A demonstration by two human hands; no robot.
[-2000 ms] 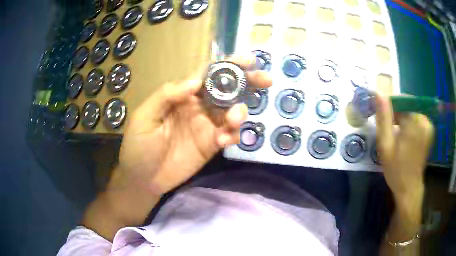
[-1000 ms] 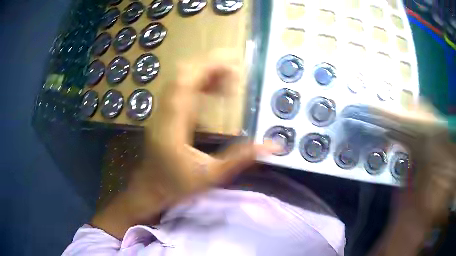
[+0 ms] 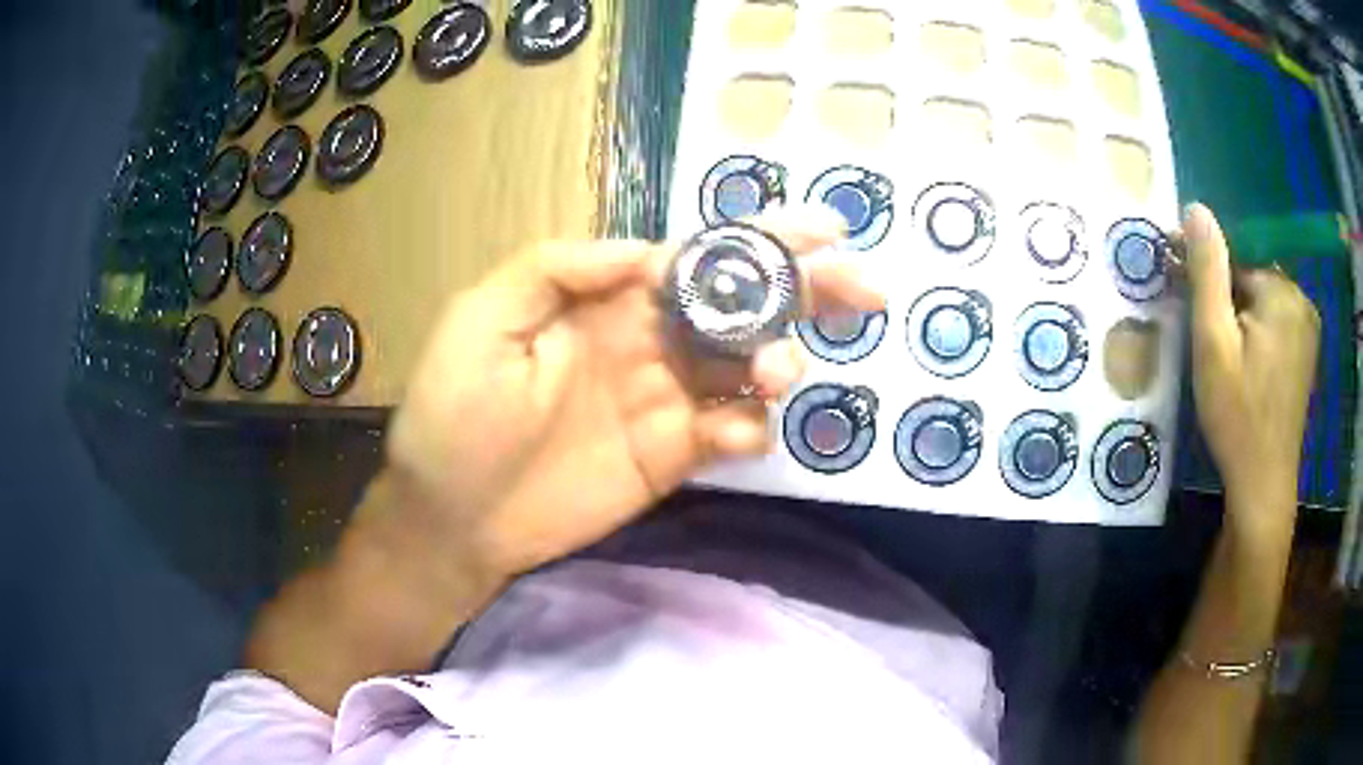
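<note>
My left hand (image 3: 561,404) holds a speaker driver (image 3: 733,289) between its fingertips, dark domed face up, over the left edge of the white foam tray (image 3: 897,150). My right hand (image 3: 1253,344) is at the tray's right edge, closed around a green test probe (image 3: 1293,236) pointing left. The probe's tip is hidden by the fingers. A speaker back (image 3: 1141,257) sits in the cutout beside my right fingertips. The cutout below it (image 3: 1132,359) shows tan and empty. My left fingers hide part of the tray's left side.
On the left, a clear blister tray over tan cardboard (image 3: 478,224) holds rows of dark speakers (image 3: 326,351). The foam tray's near rows hold grey-backed speakers (image 3: 939,441); its far rows show tan cutouts. A green mat (image 3: 1233,135) with coloured tape lines lies at the right.
My left hand, blurred with no speaker visible a second ago, now holds one up. The left tray's second-nearest row shows one fewer speaker. My right hand has moved off the foam tray's middle to its right edge.
</note>
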